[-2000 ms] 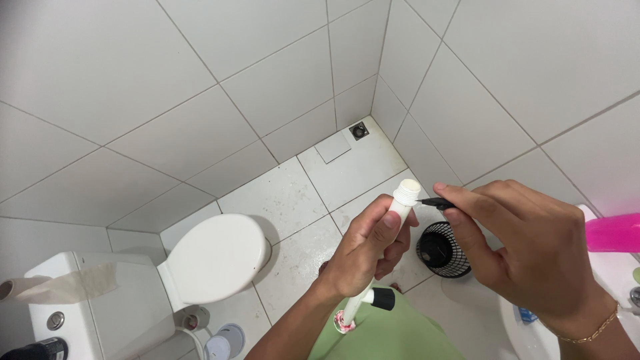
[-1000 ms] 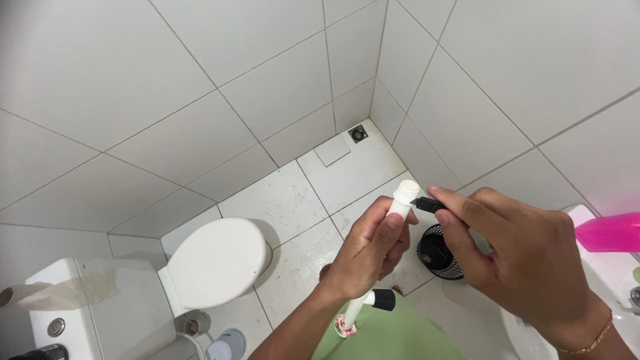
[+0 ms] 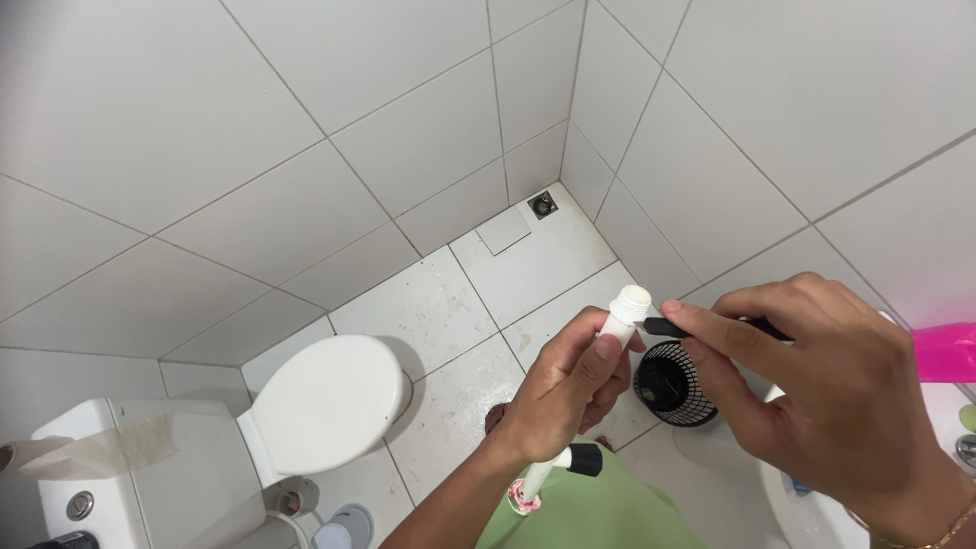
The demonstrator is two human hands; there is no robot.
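My left hand (image 3: 568, 377) grips a white plastic pipe fitting (image 3: 630, 305) whose threaded end points up and away. Lower down, a white stem with a black knob (image 3: 585, 460) and a red-and-white stained round end (image 3: 524, 497) comes out below that hand, over green cloth; whether it is one piece with the threaded end is hidden by the hand. A black-handled tool (image 3: 665, 328) is held between the thumb and fingers of my right hand (image 3: 801, 381). Its thin tip meets the fitting just below the threads; the tip's exact shape is too small to tell.
A white toilet (image 3: 332, 404) with its lid down stands at left, a paper roll (image 3: 91, 450) on its tank. Behind my hands is a black mesh basket (image 3: 690, 408). A washbasin (image 3: 816, 503) and a pink object (image 3: 945, 352) are at right, a floor drain (image 3: 543, 204) in the far corner.
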